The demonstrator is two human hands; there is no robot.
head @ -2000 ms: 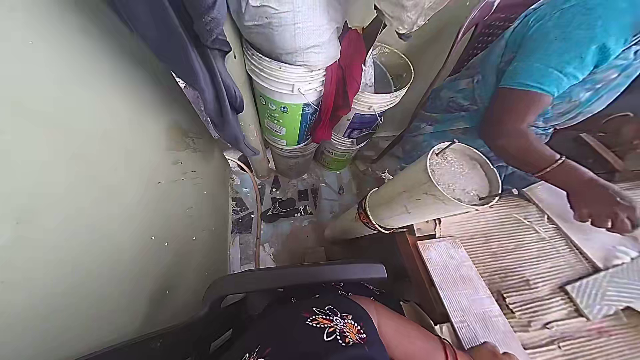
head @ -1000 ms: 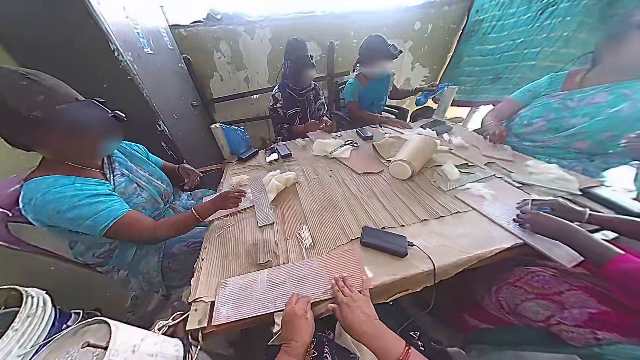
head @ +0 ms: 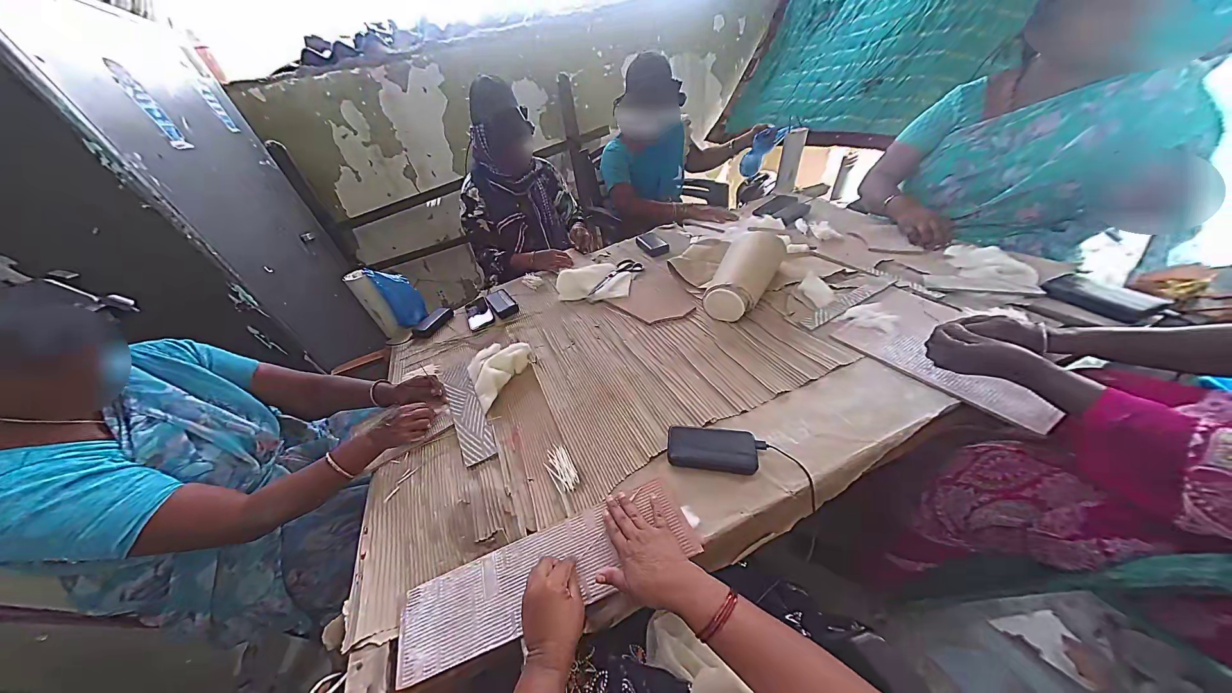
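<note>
A ridged rectangular board lies at the near edge of the table. My left hand rests on its near edge with the fingers curled; whether it grips anything is hidden. My right hand lies flat on the board's right part, fingers spread, a red cord at the wrist. A small bundle of thin white sticks sits just beyond the board. Right of it is a black power bank with a cable. White cotton lies beside a striped strip farther left.
Corrugated sheet covers the table. A pale cylindrical container lies on its side near scissors on cotton. Co-workers sit left, across and right; a person's hands work over another board at the right. A metal cabinet stands at the back left.
The view has swung from the wall and buckets to the table. Since one second ago, my left hand's fingers have curled, and my right hand stays flat on the board.
</note>
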